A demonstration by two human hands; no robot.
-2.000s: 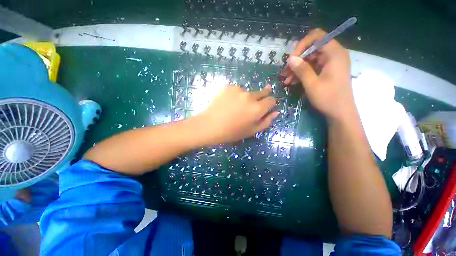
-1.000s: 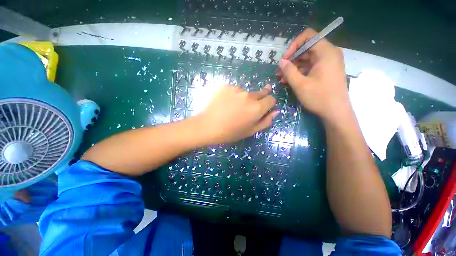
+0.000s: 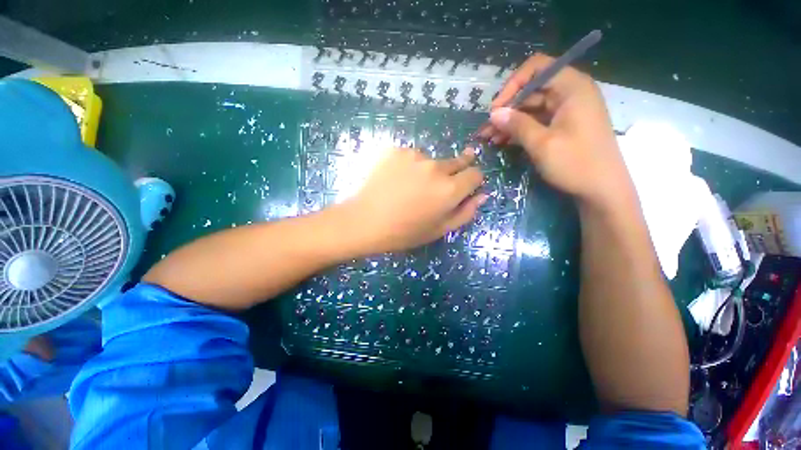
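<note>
A clear blister tray (image 3: 395, 303) with small dark components in its pockets lies on the green bench. My left hand (image 3: 422, 198) lies over the tray's upper part, with fingertips down near its upper right; whether it holds a tiny part cannot be seen. My right hand (image 3: 562, 132) holds grey tweezers (image 3: 558, 66) like a pen, just up and right of my left fingertips. The tweezers' tips are hard to make out. A second, dark-looking tray (image 3: 430, 26) lies at the top, over the white strip, with rows of dark curled components.
A light blue desk fan (image 3: 61, 220) stands at left, with a yellow object (image 3: 83, 105) behind it. White paper (image 3: 654, 193), a pale cylinder (image 3: 720, 237), looped cable (image 3: 733, 330) and a red bin (image 3: 768, 387) are at right. Small white specks are scattered on the bench.
My right hand first moved slightly left, then the tweezers' lower end came down closer to my left fingertips. My left hand has stayed nearly still.
</note>
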